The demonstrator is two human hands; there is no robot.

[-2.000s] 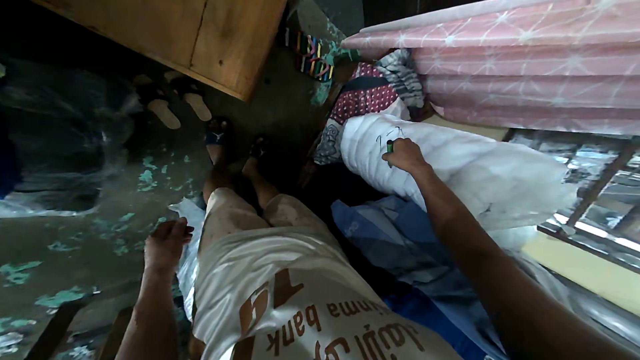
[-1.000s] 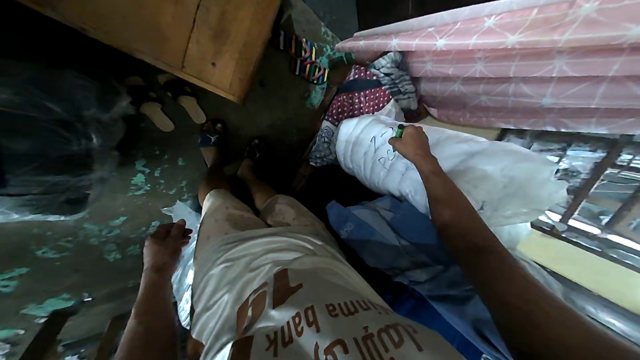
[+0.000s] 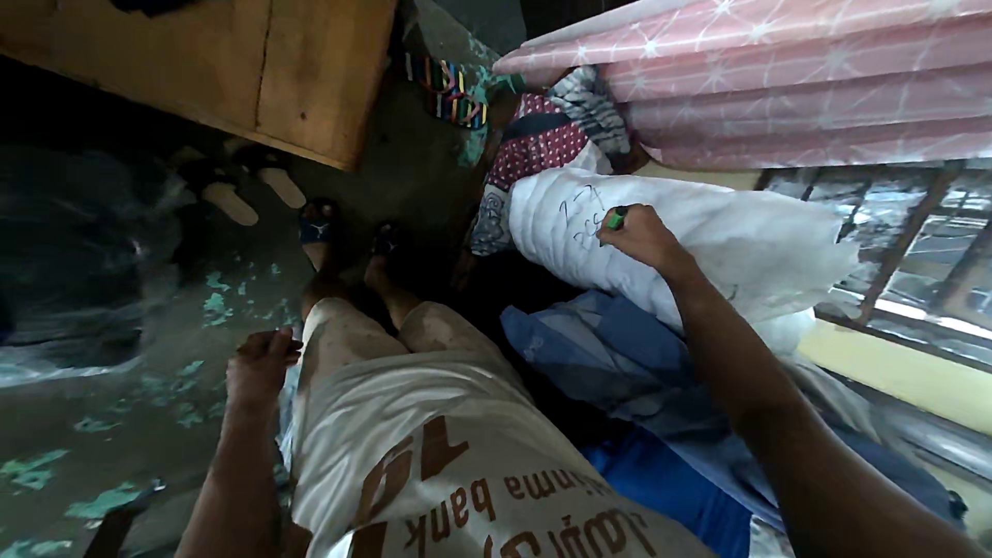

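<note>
My right hand (image 3: pixel 639 240) is closed around a marker pen with a green end (image 3: pixel 618 218), its tip at the surface of a full white sack (image 3: pixel 728 232). Dark handwritten marks stand on the sack beside my fingers. Below the sack lies a blue cloth or sheet (image 3: pixel 604 349). At the left, my left hand (image 3: pixel 266 356) hangs beside my thigh with curled fingers, near a pale plastic-like piece; whether it grips that piece is hidden.
A wooden table (image 3: pixel 310 77) stands at the upper left, with slippers (image 3: pixel 232 203) beside it. Striped sandals (image 3: pixel 449 93) lie farther back. Patterned cloths (image 3: pixel 542 143) touch the sack's far end. A pink curtain (image 3: pixel 759 77) hangs over a barred window (image 3: pixel 914 240). Wrapped plastic (image 3: pixel 70 256) sits left.
More dark marks show on the white sack than two seconds ago. My right hand has shifted a little along it, still holding the marker pen. My left hand has stayed beside my thigh.
</note>
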